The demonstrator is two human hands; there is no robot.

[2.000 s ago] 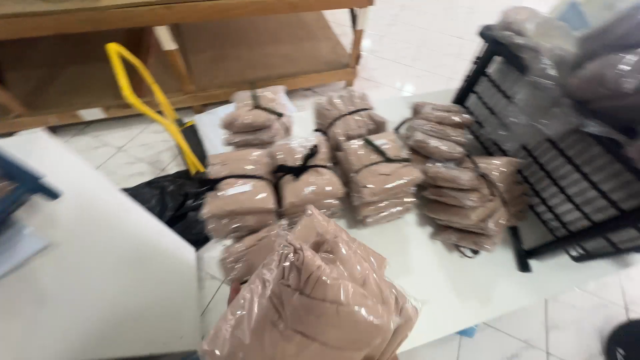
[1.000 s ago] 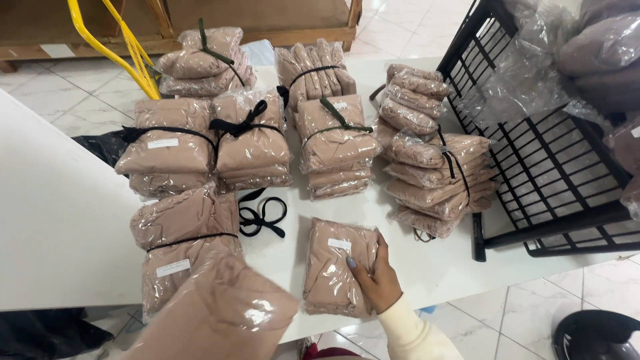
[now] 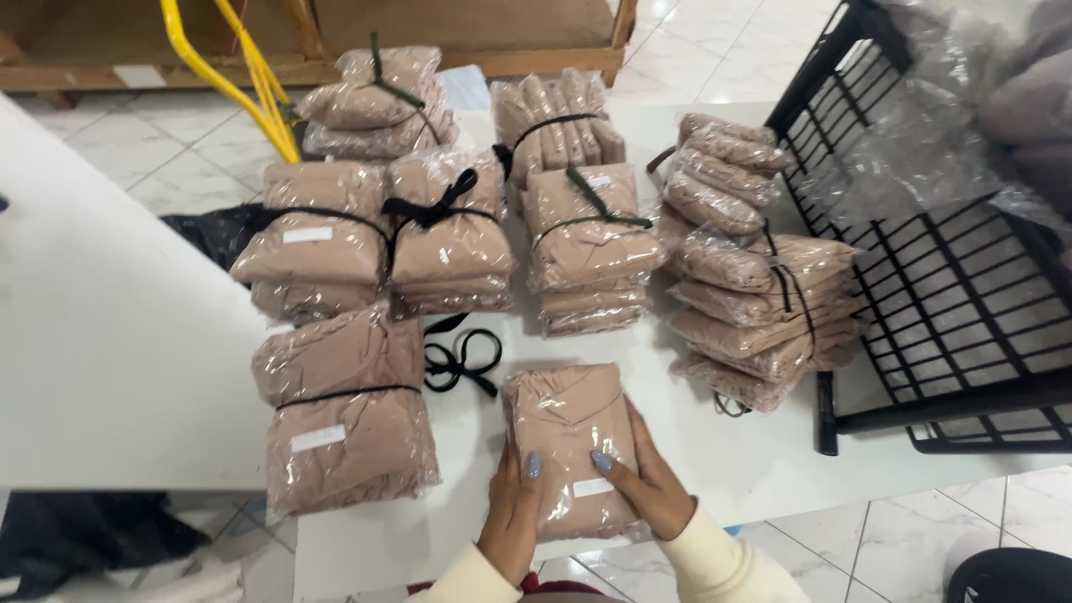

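Observation:
My left hand and my right hand grip opposite sides of a stack of folded beige garments in clear plastic bags, near the front edge of the white table. The top bag carries a white label. To its left lies a bagged bundle with a thin black tie. A loose looped black ribbon lies between the two. Behind are several more tied bundles, one with a black bow, another with a green tie. A taller tied stack stands at the right.
A black wire basket with plastic-wrapped items stands at the right table edge. A white surface adjoins on the left. Beyond are a yellow metal frame and a wooden shelf unit. A black rounded object is at bottom right.
The bagged garment seen apart at lower left one second ago is no longer there. My left hand, not visible then, now holds the left side of the stack; my right hand stays on its right side.

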